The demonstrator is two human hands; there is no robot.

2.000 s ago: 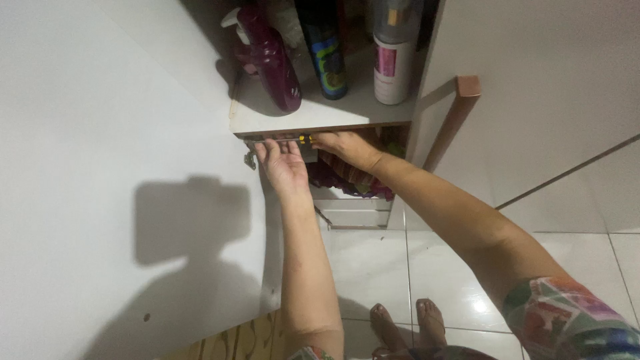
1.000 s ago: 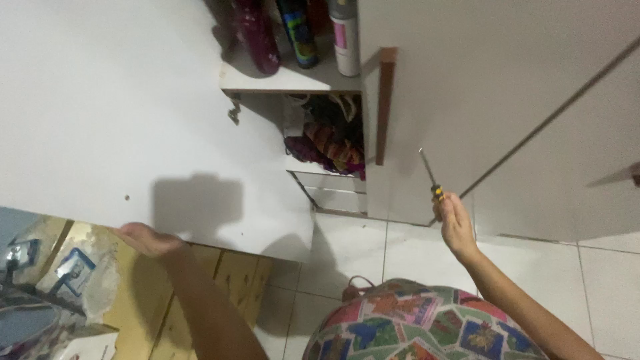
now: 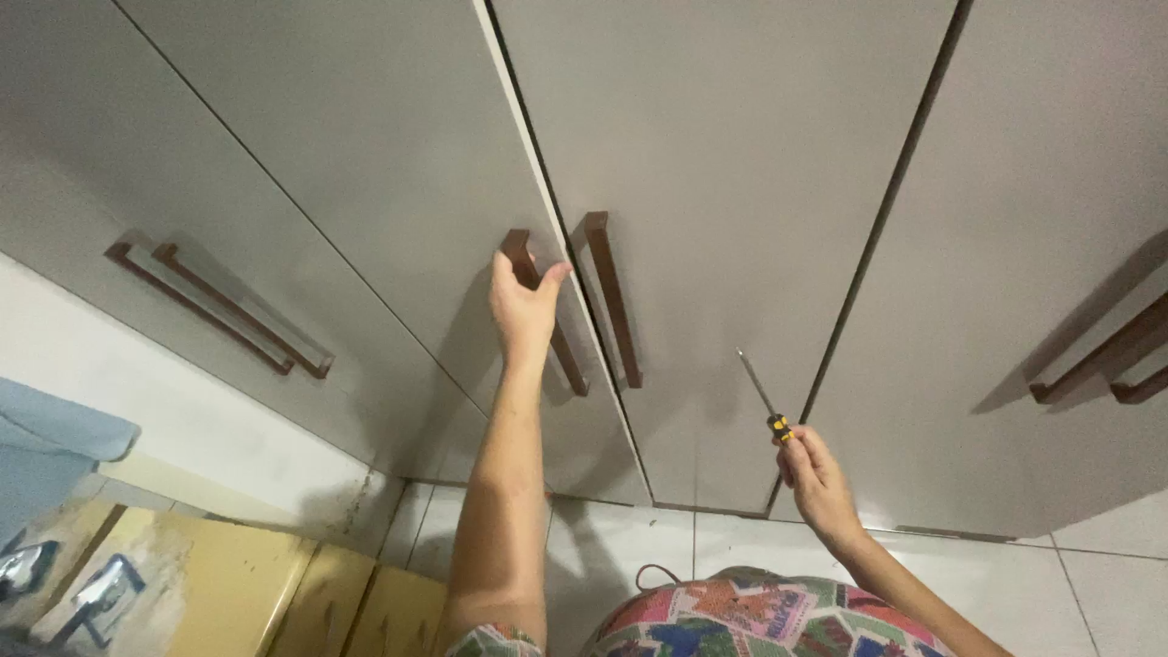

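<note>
My left hand [image 3: 525, 306] is closed around the upper part of a brown bar handle [image 3: 569, 360] on a grey cabinet door [image 3: 392, 182]. Its thumb lies by the door's pale edge. Just right of it, a second brown handle [image 3: 613, 301] is fixed to the neighbouring door [image 3: 730, 164]. At the right, my right hand [image 3: 817, 474] holds a screwdriver [image 3: 778, 425] by its black and yellow grip, the thin metal shaft pointing up and left in front of that door. A narrow dark gap runs between the two doors.
More brown handles [image 3: 219, 306] are on the doors at left, and others [image 3: 1109, 351] at far right. White floor tiles [image 3: 730, 547] show below the doors. At lower left are a yellow wooden surface [image 3: 219, 566] with plastic-wrapped items and a blue cloth [image 3: 55, 429].
The open door and shelf with bottles seen earlier are out of sight, and the doors in front now look nearly closed. My left hand has gone from the door's lower edge to a handle. The view has shifted.
</note>
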